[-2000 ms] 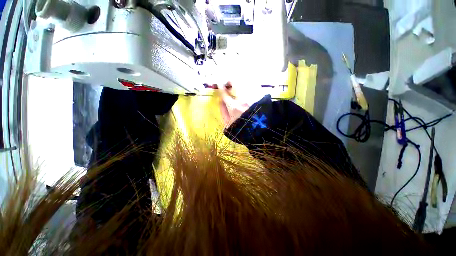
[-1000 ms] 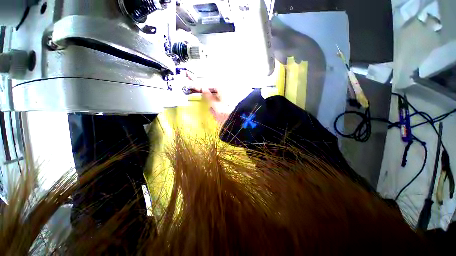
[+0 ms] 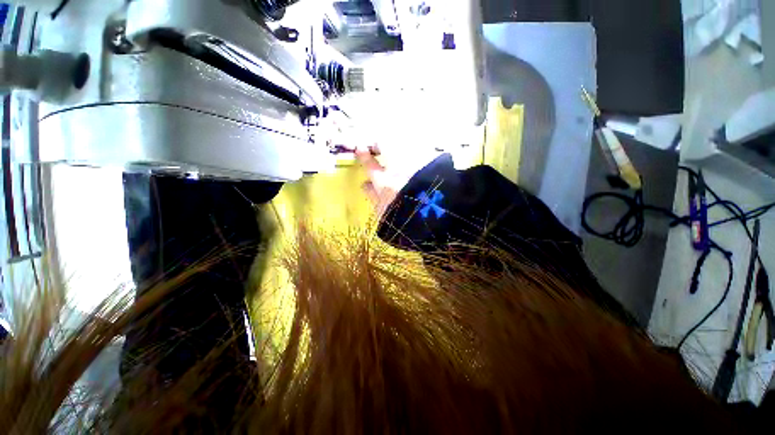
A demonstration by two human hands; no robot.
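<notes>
A yellow bag panel (image 3: 319, 208) lies below the needle area of the white sewing machine (image 3: 187, 119) and runs down under hair that covers the lower middle. My right hand (image 3: 376, 174) comes out of a dark sleeve with a blue mark and rests at the panel's upper right edge, by the needle area. It is overexposed, and its fingers are hard to make out. A dark left sleeve (image 3: 204, 221) reaches up under the machine head. My left hand is hidden behind the head.
Yellow tape (image 3: 505, 140) lies on the bed right of the needle. Farther right are a pale-handled tool (image 3: 619, 155), coiled black cable (image 3: 613, 219), purple-handled snips (image 3: 698, 223), a screwdriver (image 3: 738, 340), pliers (image 3: 755, 314) and white scraps (image 3: 659, 131).
The view shifts: the machine head first looms larger at left, then moves back a little. The right hand stays by the needle area, on the panel's edge.
</notes>
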